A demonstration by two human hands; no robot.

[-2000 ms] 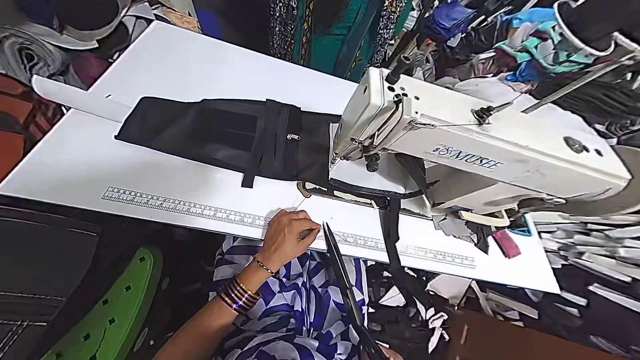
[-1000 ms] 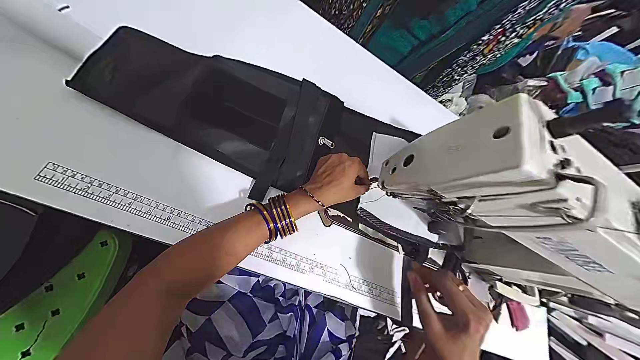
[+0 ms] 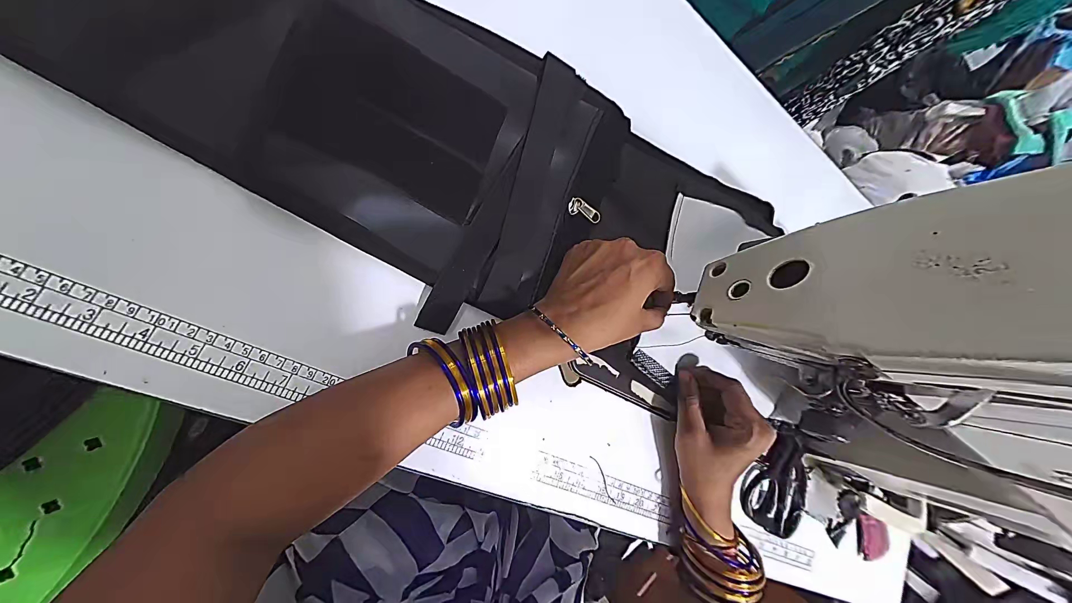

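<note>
A black fabric piece (image 3: pixel 385 126) with a metal zipper pull (image 3: pixel 584 209) and a crossing strap lies over the white sewing table (image 3: pixel 209 243). My left hand (image 3: pixel 611 289), curled closed, is at a small dark part on the end of the sewing machine head (image 3: pixel 904 268); what its fingers hold is hidden. Thin thread runs below it. Under the machine head, my right hand (image 3: pixel 722 423) has thumb and fingers bent near the metal plate and the black material; whether it grips anything is unclear.
A printed ruler (image 3: pixel 159 335) runs along the table's near edge. A green plastic chair (image 3: pixel 75 486) is at the lower left. Cloth scraps (image 3: pixel 946 134) are heaped at the upper right, and more scraps (image 3: pixel 875 536) lie at the lower right.
Two seconds ago my left hand was by the table's front edge; it has moved up to the machine head. My right hand has come up beneath the head. The view has moved much closer.
</note>
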